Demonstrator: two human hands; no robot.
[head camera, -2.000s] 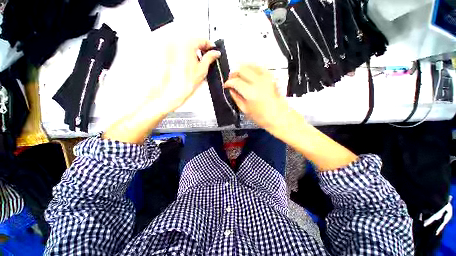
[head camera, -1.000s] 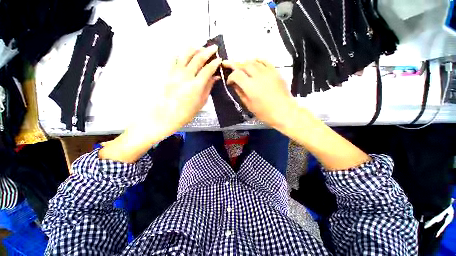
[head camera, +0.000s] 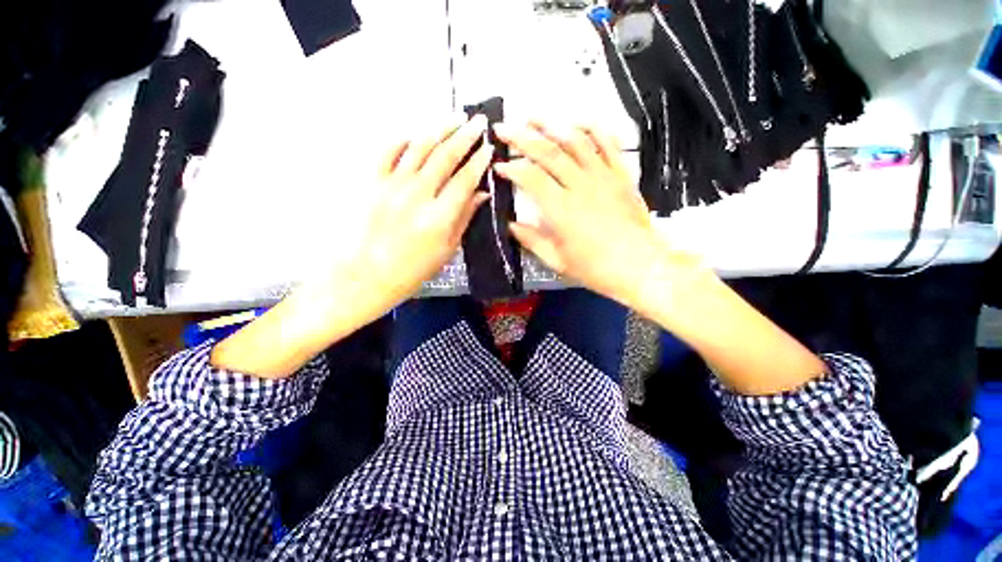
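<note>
A black fabric strip with a silver zipper line (head camera: 492, 247) lies lengthwise on the white table, its lower end at the table's front edge. My left hand (head camera: 423, 209) lies along its left side, fingertips on its upper part. My right hand (head camera: 577, 203) lies on its right side, fingertips touching the strip near the zipper line. Both hands press or hold the strip between them; parts of it are hidden under the fingers.
Black sewn zipper pieces (head camera: 154, 181) lie at the left table edge. A plain black piece (head camera: 320, 22) lies at the top. A zipper bunch (head camera: 714, 99) is fanned at the right, beside a grey machine part (head camera: 634, 32). Black strips (head camera: 821, 209) hang over the front edge.
The strip has straightened and looks narrower, and its lower end has come slightly nearer to me. My left hand has flattened beside it, and my right fingers have spread.
</note>
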